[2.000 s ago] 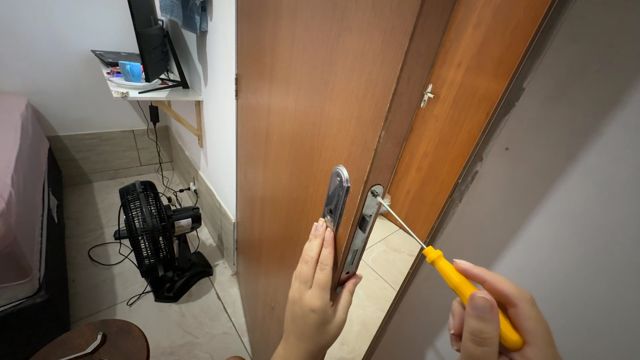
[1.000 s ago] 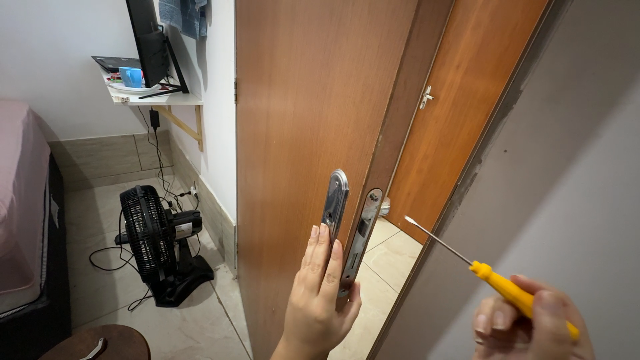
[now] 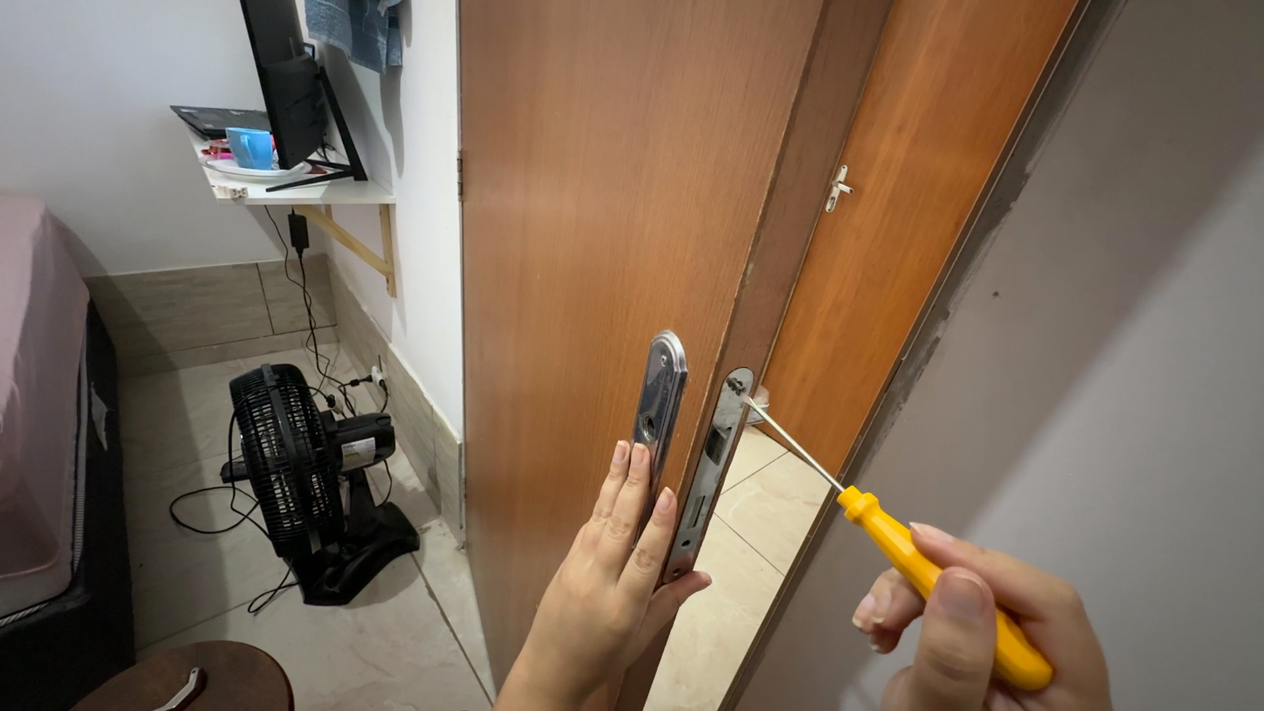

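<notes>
My right hand grips the yellow handle of a screwdriver at lower right. Its blade slants up and left, with the tip at or just beside the upper part of the metal mortise lock faceplate in the edge of a brown wooden door; whether it touches, I cannot tell. A screw shows near the faceplate's top. My left hand lies with its fingers against the lower part of a chrome lock escutcheon on the door's face, its thumb by the faceplate's lower end.
A black fan with loose cables stands on the tiled floor at left, beside a bed. A round brown stool top holds a metal lever. A wall shelf bears a monitor. A grey wall rises close at right; another wooden door stands behind.
The screwdriver's tip was away to the right of the faceplate one second ago; it has come back left to the faceplate's upper part. My left hand stays at the escutcheon.
</notes>
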